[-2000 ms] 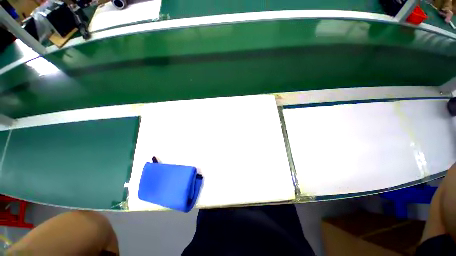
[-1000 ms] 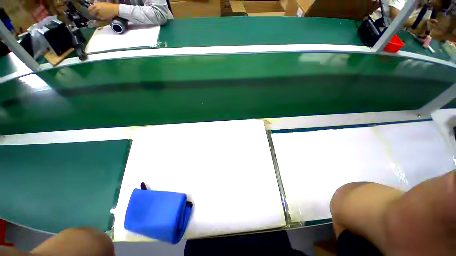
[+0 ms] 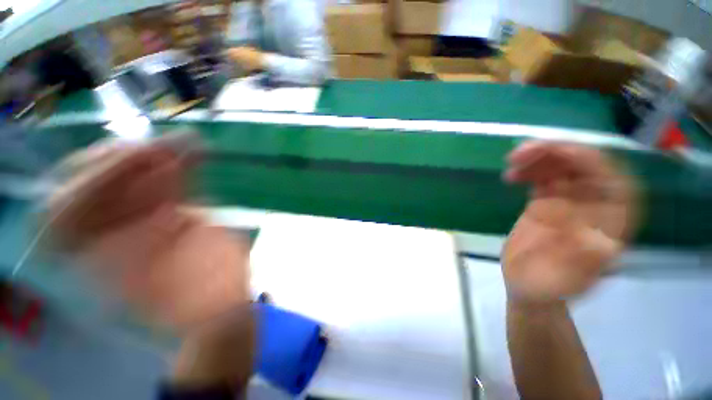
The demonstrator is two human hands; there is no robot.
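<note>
The bright blue pouch or folded cloth (image 3: 287, 348) lies at the lower left of the white mat (image 3: 367, 289), with a small dark tab at its upper edge. My left hand (image 3: 148, 234) is raised at the left, large and blurred, and hides part of the bench and the pouch's left side. No object shows in it. My right hand (image 3: 566, 219) is raised at the right over the belt's near edge, its fingers curled and apart, with nothing visible in it. Neither hand touches the pouch, as far as I can see.
The green conveyor belt (image 3: 351, 176) runs across beyond the mat. A second white mat (image 3: 648, 320) lies to the right. Across the belt, a person in a light sleeve (image 3: 297, 66) is at another white sheet. Cardboard boxes (image 3: 359, 31) and a red container (image 3: 671, 137) are at the back.
Both hands have come up into view, from bare forearms at the lower edge. The view has tilted upward and turned left, showing more boxes at the back. The pouch still lies on the mat.
</note>
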